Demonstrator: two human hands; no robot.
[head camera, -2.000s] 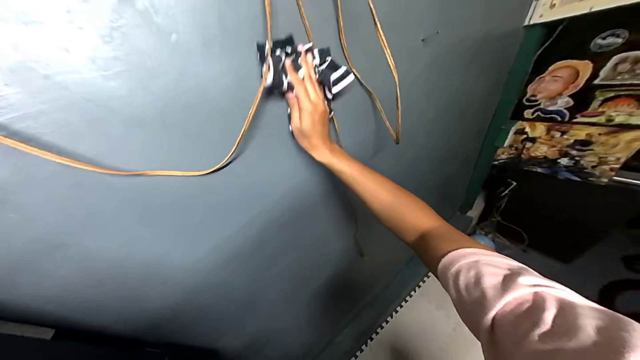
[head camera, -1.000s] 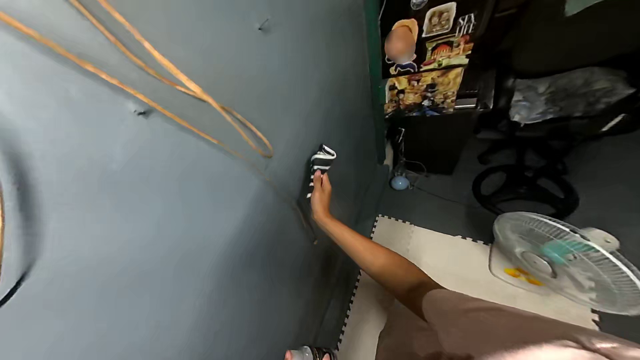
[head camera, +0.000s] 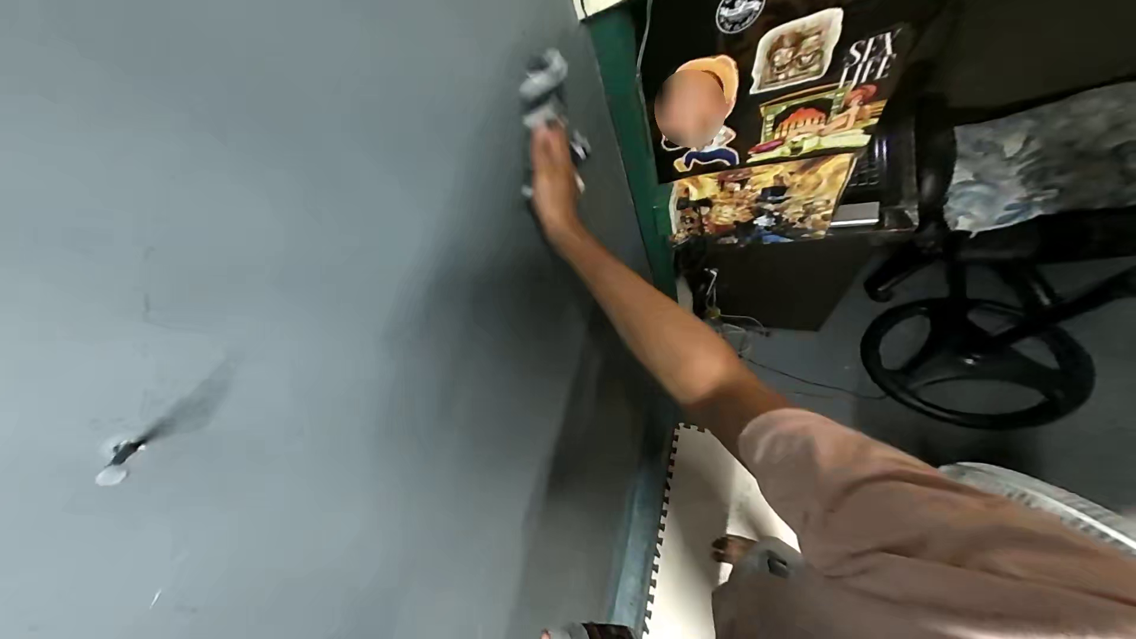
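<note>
My right hand (head camera: 554, 177) presses a black-and-white patterned cloth (head camera: 543, 84) against the grey wall (head camera: 311, 248), near its dark green edge trim (head camera: 632, 151). Cloth shows above the fingers and at both sides of the hand, and is blurred. The bare forearm reaches in from the lower right, out of a pink sleeve. My left hand cannot be made out. At the bottom edge a small part of a dark and whitish object (head camera: 603, 631) shows, too cut off to name.
A small metal hook or nail (head camera: 126, 451) sticks out of the wall at lower left. At right are a black panel with stickers (head camera: 799, 53), a wheeled chair's black base (head camera: 976, 359), thin cables (head camera: 816, 383) on the floor, a pale foam mat (head camera: 697, 506) and part of a fan guard (head camera: 1047, 497).
The view has shifted strongly, and the tan cords on the wall are out of the picture. My right hand still has the cloth on the wall and has moved along it towards the green trim.
</note>
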